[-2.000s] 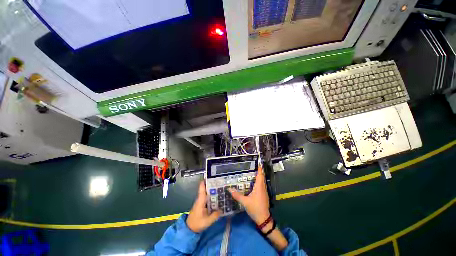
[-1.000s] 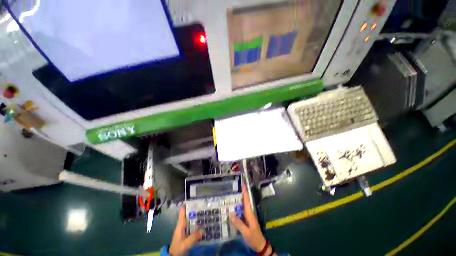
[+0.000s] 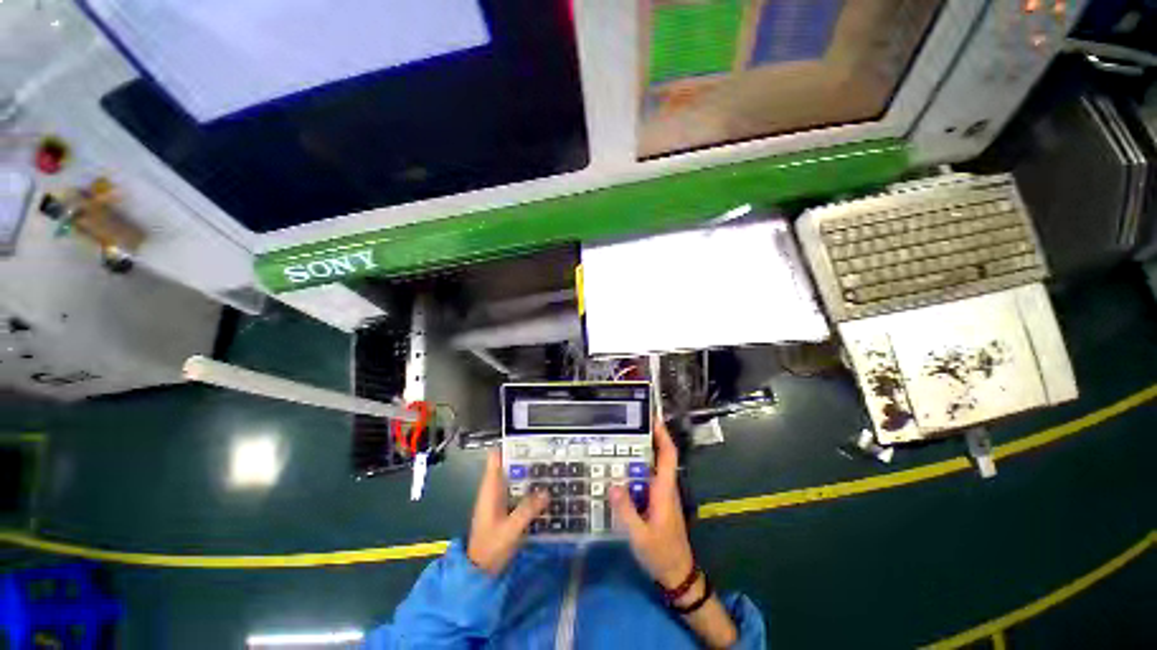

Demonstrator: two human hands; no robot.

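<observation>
A silver-grey calculator [image 3: 577,457] with a dark display strip and blue and dark keys is held level in front of my blue jacket. My left hand [image 3: 497,514] grips its left edge, thumb over the lower left keys. My right hand [image 3: 657,508] grips its right edge, thumb over the lower right keys. The right wrist wears dark and red bands. I cannot tell whether a key is pressed or read the display.
The placement machine with a green SONY stripe [image 3: 508,222] stands ahead. White record sheets [image 3: 698,290] and a beige keyboard [image 3: 933,248] on a chipped keyboard tray [image 3: 971,362] jut out at right. Orange-red handles [image 3: 412,425] hang by a white tube [image 3: 286,387] at left.
The view tilted up, then back down. Both hands still hold the calculator, now squarer to me; my right thumb has moved from its middle keys to the right side. A screen panel turned green.
</observation>
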